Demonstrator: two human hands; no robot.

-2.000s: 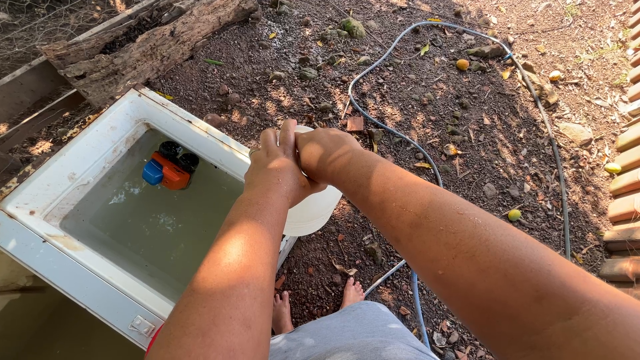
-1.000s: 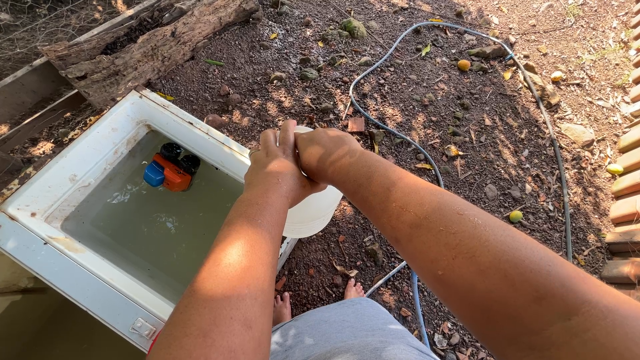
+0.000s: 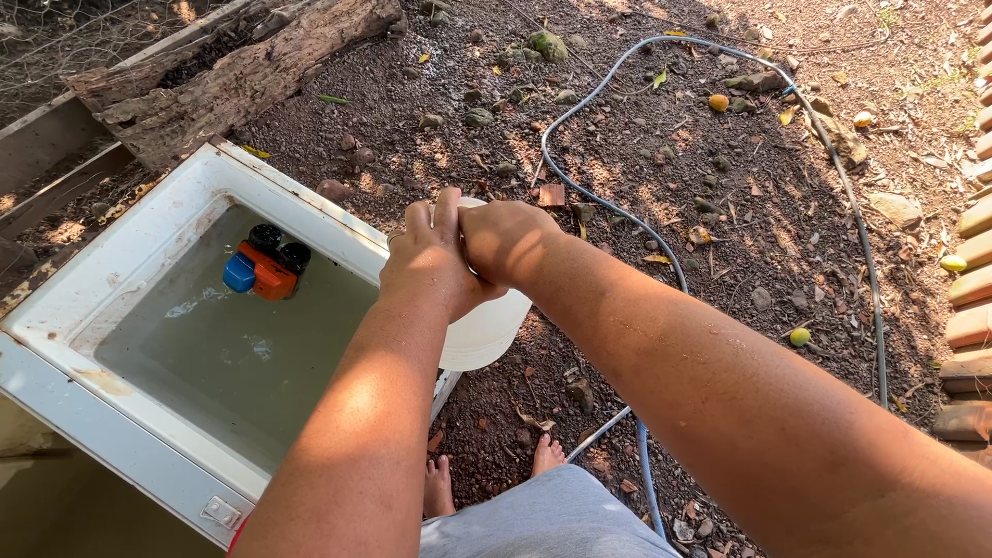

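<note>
My left hand and my right hand are pressed together over the top of a white plastic container, near the tub's right edge. The hands cover the container's upper part, so what the fingers grip is hidden. Left of them is a white, rust-stained tub, like an old refrigerator body, holding murky water. An orange and blue toy vehicle with black wheels floats near its far side.
A weathered log and wooden boards lie beyond the tub. A grey-blue hose curves over the gravelly ground. Stones and fallen fruit are scattered about. Terracotta tiles line the right. My bare feet stand below.
</note>
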